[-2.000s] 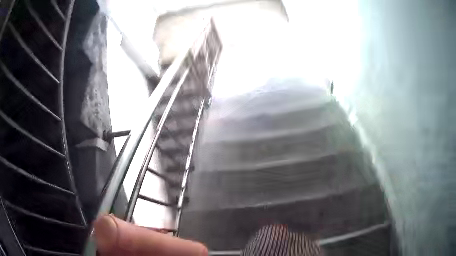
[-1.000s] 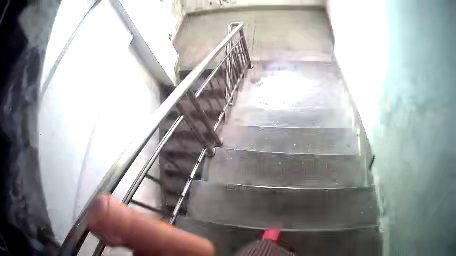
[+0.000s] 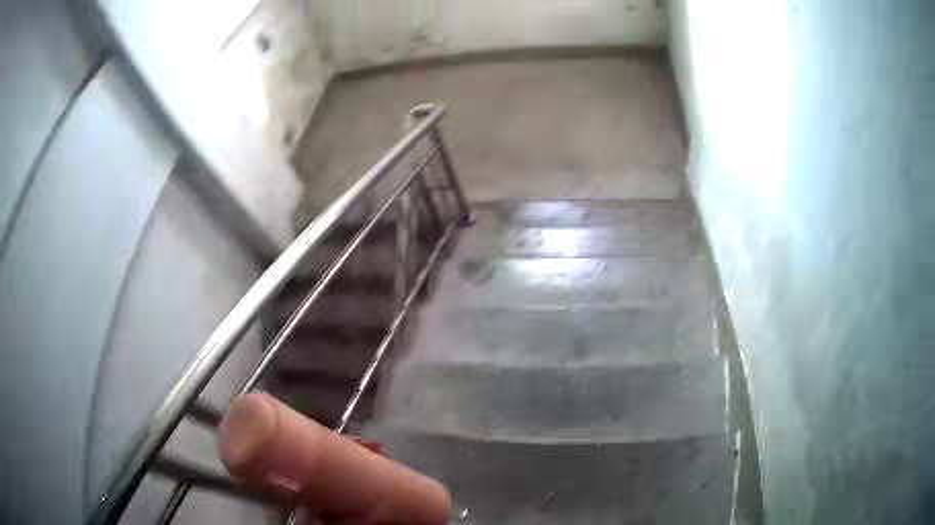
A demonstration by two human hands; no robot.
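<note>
A smooth pink cylinder [image 3: 333, 467], which looks like a tumbler or bottle, lies slantwise across the lower left of the view. Its round end points up and left, in front of the stair railing. A small reddish patch shows just behind its upper edge; I cannot tell what it is. No hand can be made out clearly, so what holds the cylinder is hidden. Neither my left hand nor my right hand is in view.
Grey concrete steps [image 3: 559, 400] lead down to a landing [image 3: 533, 123]. A shiny metal handrail [image 3: 297, 251] runs along their left side. Beyond it, a darker lower flight [image 3: 328, 344] shows. A pale green wall [image 3: 841, 267] stands at the right and a stained white wall at the left.
The landing and lower steps appear nearer, and the view is steadier. The striped, rounded shape at the bottom edge has gone out of view. The pink cylinder stays at the lower left.
</note>
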